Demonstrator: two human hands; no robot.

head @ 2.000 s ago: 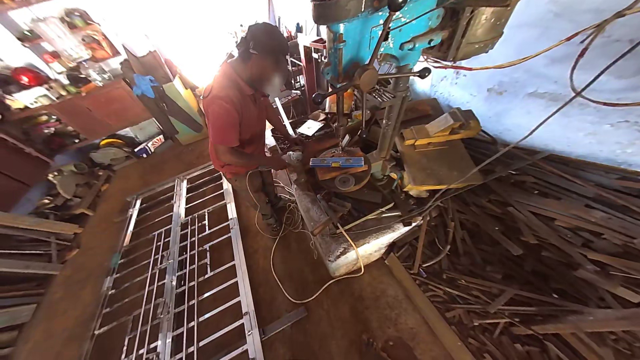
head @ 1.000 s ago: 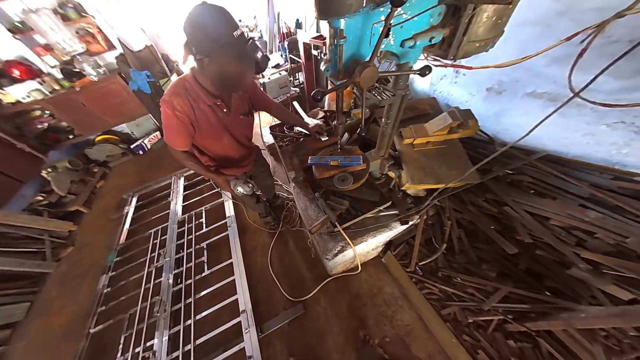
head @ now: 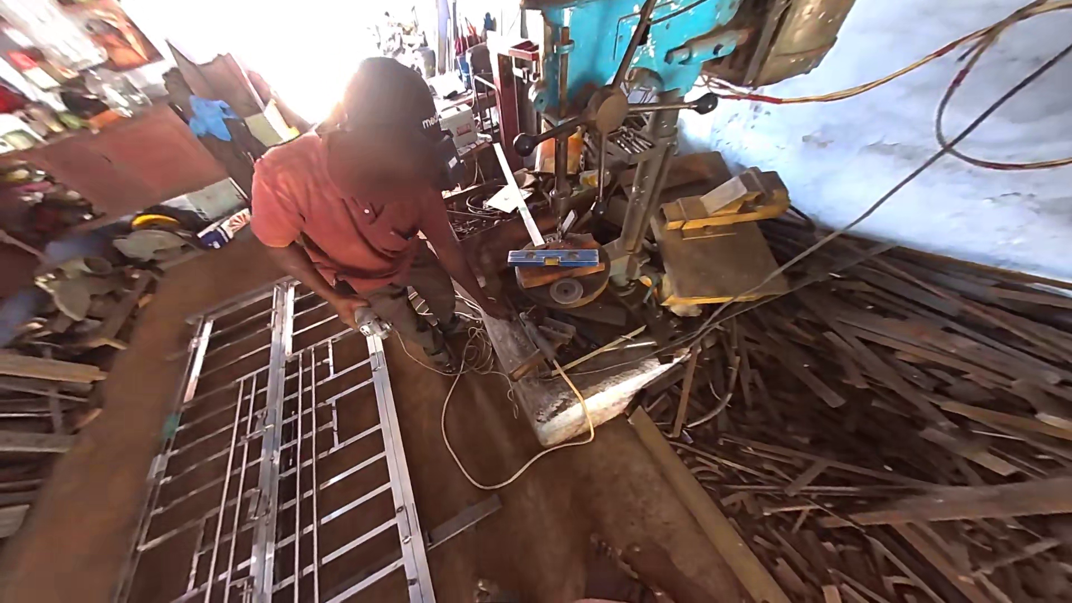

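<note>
Neither of my hands shows in the head view. A welded metal grille frame (head: 272, 452) lies flat on the floor at the left. Beside its far right corner, a co-worker in a red shirt (head: 347, 201) bends down, one hand around what looks like an angle grinder (head: 371, 324). The co-worker's other hand (head: 496, 308) reaches low to the far end of a long block (head: 578, 410). A blue spirit level (head: 553, 258) rests on the round table of a teal drill press (head: 641, 50). A grinding or cutting disc (head: 565, 291) lies near the level.
Many loose metal strips (head: 904, 368) are heaped at the right. A pale cable (head: 486, 486) loops over the floor beside the block. A short flat bar (head: 465, 521) lies right of the frame. A yellow-edged metal stand (head: 716, 260) is near the wall, with wires hanging across.
The co-worker has bent down further, and the hand with the tool is over the frame's far right corner. The other hand has dropped from beside the drill press towards the block.
</note>
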